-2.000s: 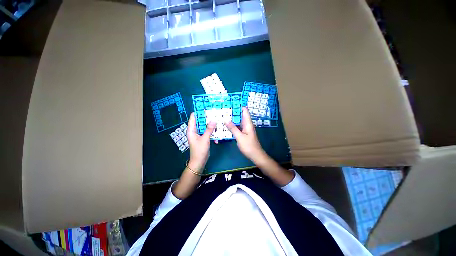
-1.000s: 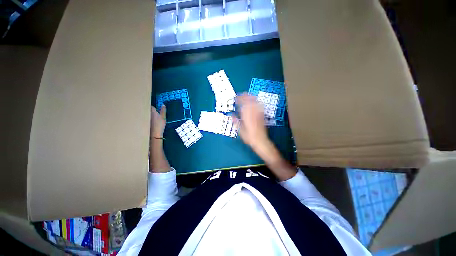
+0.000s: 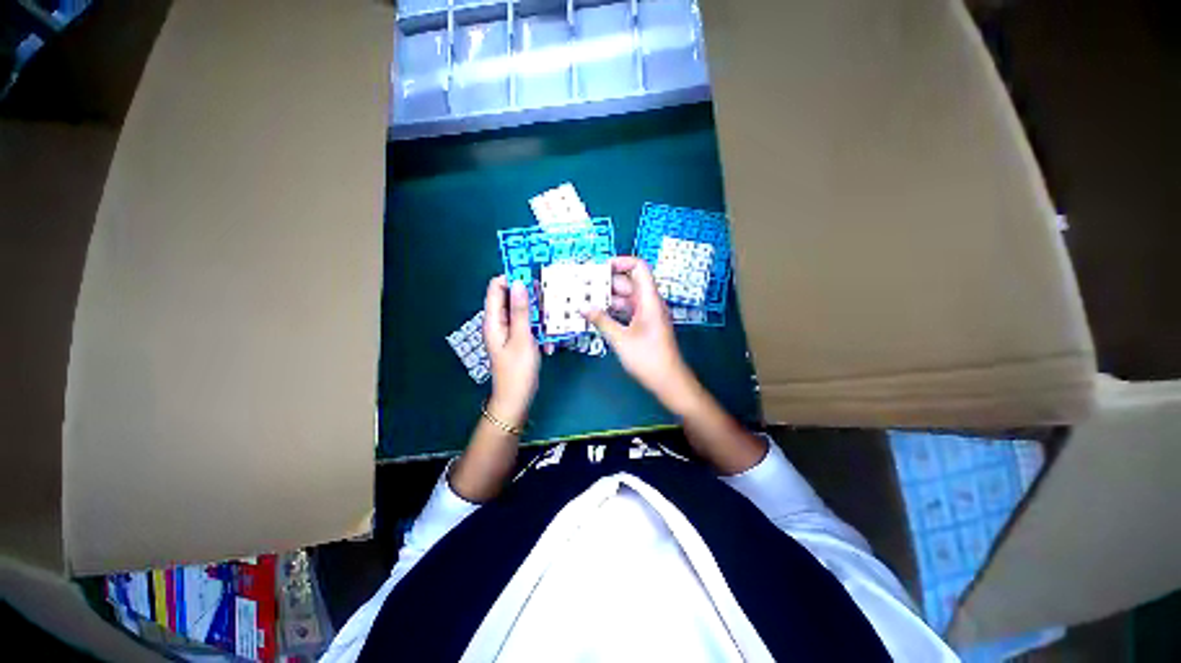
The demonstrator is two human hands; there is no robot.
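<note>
My left hand [image 3: 512, 339] holds a blue key frame [image 3: 521, 247] by its left side, above the middle of the mat. My right hand [image 3: 640, 326] holds a white key block [image 3: 566, 297] over the frame's opening, thumb on its lower right. Whether the block is seated in the frame cannot be told. Another white key block [image 3: 558, 205] lies just beyond the frame. One more white block [image 3: 469, 347] lies left of my left hand, and white keys show partly under the held frame. An assembled key set [image 3: 683, 269] lies at the right, apparently on others.
The work lies on a green mat [image 3: 453, 175]. A tall cardboard flap [image 3: 240, 285] stands at the left and another flap [image 3: 894, 233] at the right. A white compartment tray [image 3: 551, 109] is beyond the mat. A carton with blue-and-white pieces [image 3: 961, 499] is low at the right.
One second ago my hands were apart and empty-looking, the left at the blue frame on the left. That frame is now at the middle in my left hand, with a white block in my right.
</note>
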